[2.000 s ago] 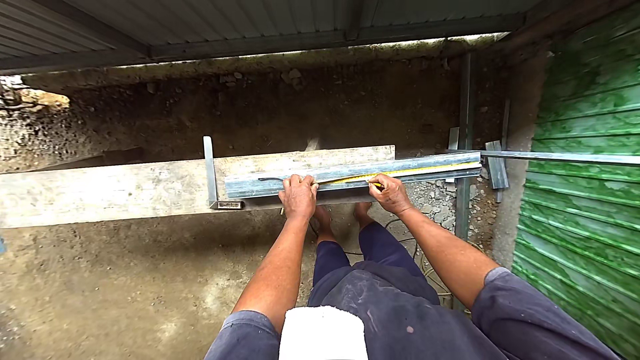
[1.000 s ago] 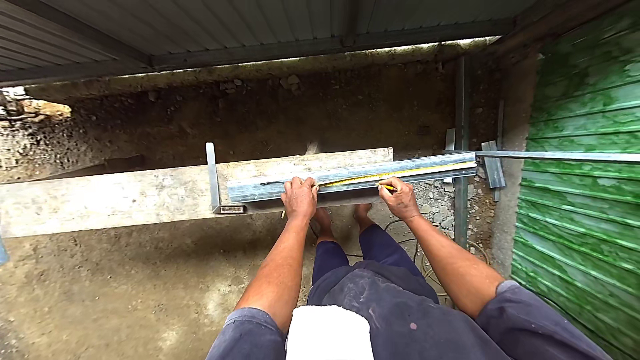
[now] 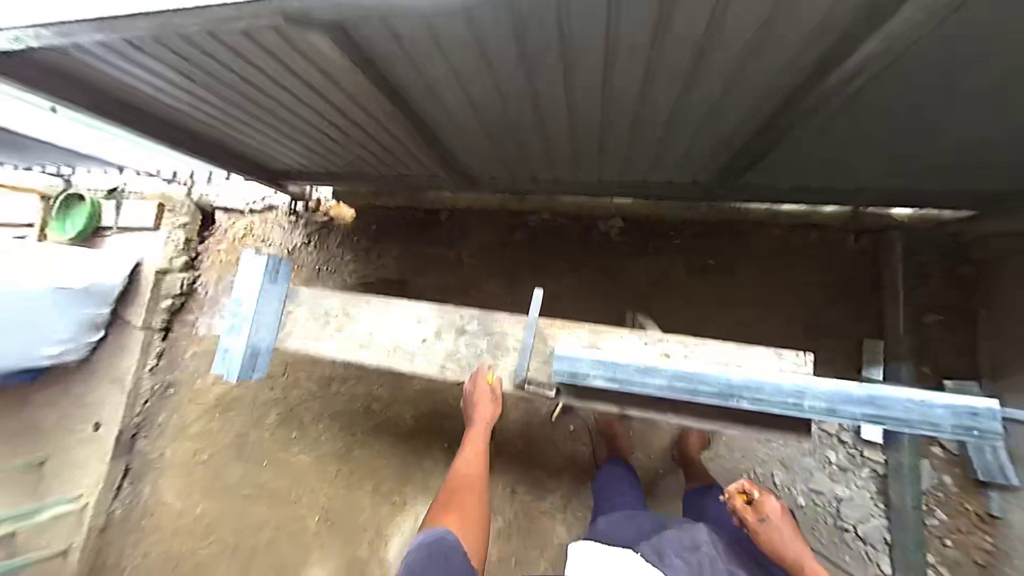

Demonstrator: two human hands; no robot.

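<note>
My left hand is at the near edge of the long, pale plank, with a small yellow object at its fingertips; blur hides what it is. Just right of it, an upright narrow metal bar, which looks like a square's blade, crosses the plank. A galvanized metal channel lies along the plank's right part and sticks out past its end. My right hand is curled around a small yellow object, perhaps a pencil, in front of my right thigh, apart from the channel.
A short galvanized metal piece lies across the plank's left end. At right stand a dark post and offcuts over rubble. A corrugated metal sheet hangs beyond the plank. A green basin is far left.
My left hand has left the metal channel and moved left past the upright bar. My right hand has drawn back from the channel toward my body. The yellow tape along the channel no longer shows. The view has swung left.
</note>
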